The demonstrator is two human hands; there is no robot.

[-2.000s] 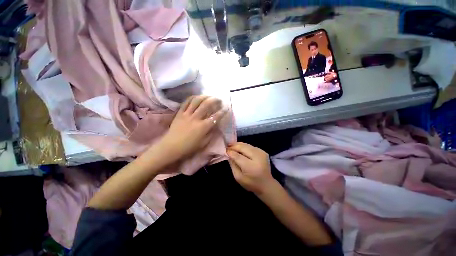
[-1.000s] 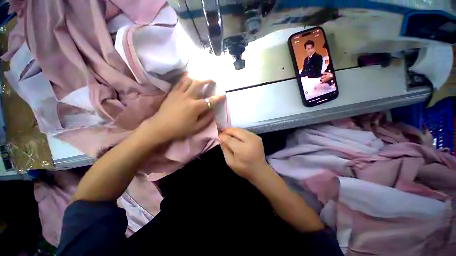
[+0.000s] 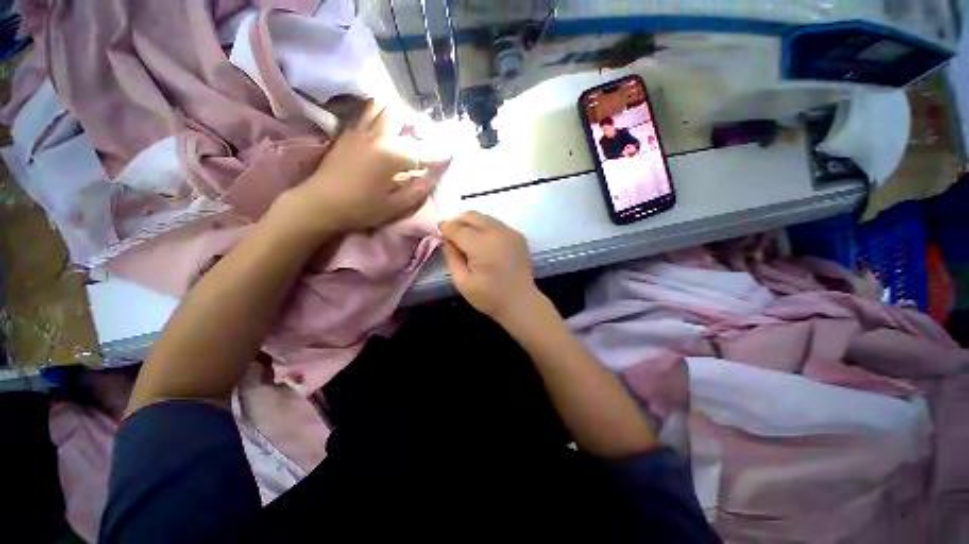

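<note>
A pink and white garment point(image 3: 351, 266) lies bunched on the white sewing table, left of and below the needle area. My left hand point(image 3: 372, 175) lies on the cloth just below the bright lamp glow, fingers bent onto it, a ring on one finger. My right hand point(image 3: 487, 260) pinches the garment's edge between thumb and fingers at the table's front. The presser foot and needle area point(image 3: 452, 112) of the sewing machine is washed out by glare, so the stitching point is hidden.
A lit smartphone point(image 3: 628, 151) lies right of the needle. A small dark tool point(image 3: 744, 133) is beyond it. The machine's blue-trimmed panel point(image 3: 866, 53) is at upper right. Pink and white cloth point(image 3: 786, 361) is heaped below the table at right, beside a blue crate point(image 3: 893, 255). Brown tape point(image 3: 48, 287) covers the left end.
Both hands have moved forward toward the needle with the garment edge, my right hand still pinching it. The view has shifted, so the phone sits further left. The phone's picture has changed.
</note>
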